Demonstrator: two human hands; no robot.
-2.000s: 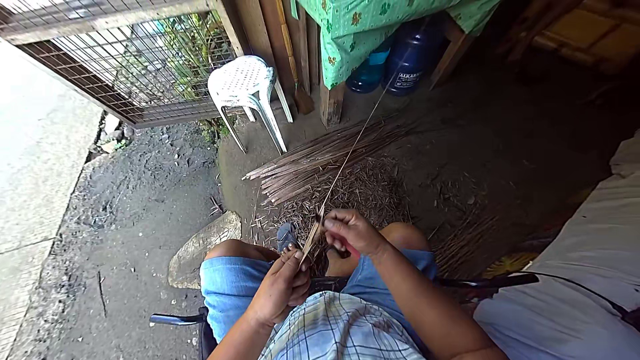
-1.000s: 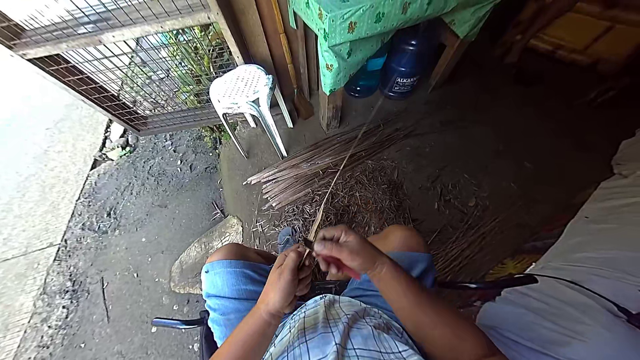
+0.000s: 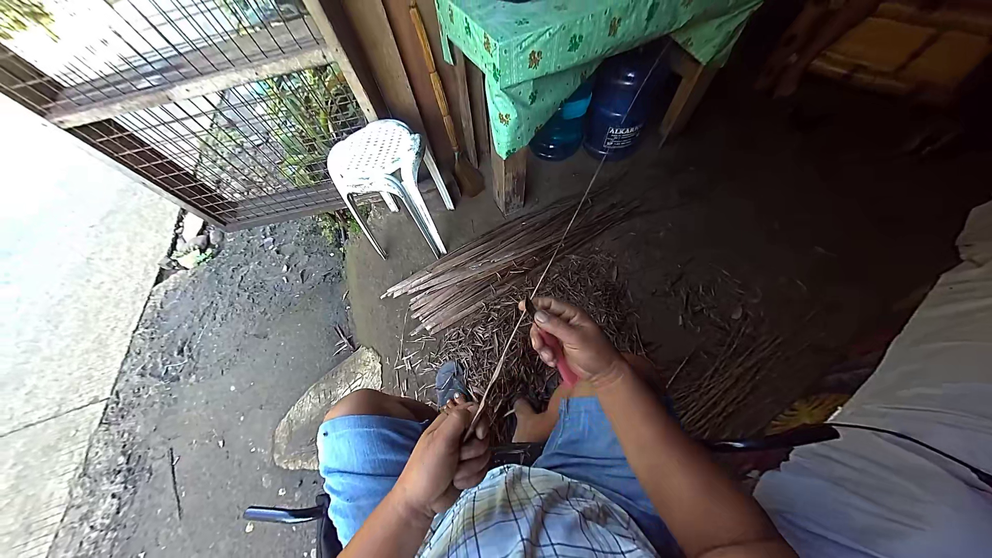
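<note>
My left hand (image 3: 451,457), over my lap, grips the lower end of a long thin strip (image 3: 564,232), which looks like a palm-leaf midrib. The strip slants up and away past my right hand. My right hand (image 3: 572,341) is closed on a knife (image 3: 562,360) with a red handle; its small dark blade lies at the strip, above and right of my left hand. Beyond my hands a bundle of brown strips (image 3: 480,271) lies on the floor, beside a heap of shavings (image 3: 504,341) around my feet.
A white plastic stool (image 3: 380,159) stands by a wire-mesh gate (image 3: 209,85). Blue water jugs (image 3: 620,101) sit under a table with a green cloth (image 3: 535,46). A broom (image 3: 465,174) leans nearby. More thin sticks (image 3: 717,387) lie at right, near white fabric (image 3: 876,434).
My hands, close together before, are now apart. My right hand with the knife has moved up along the strip, and my left hand is lower, near my lap.
</note>
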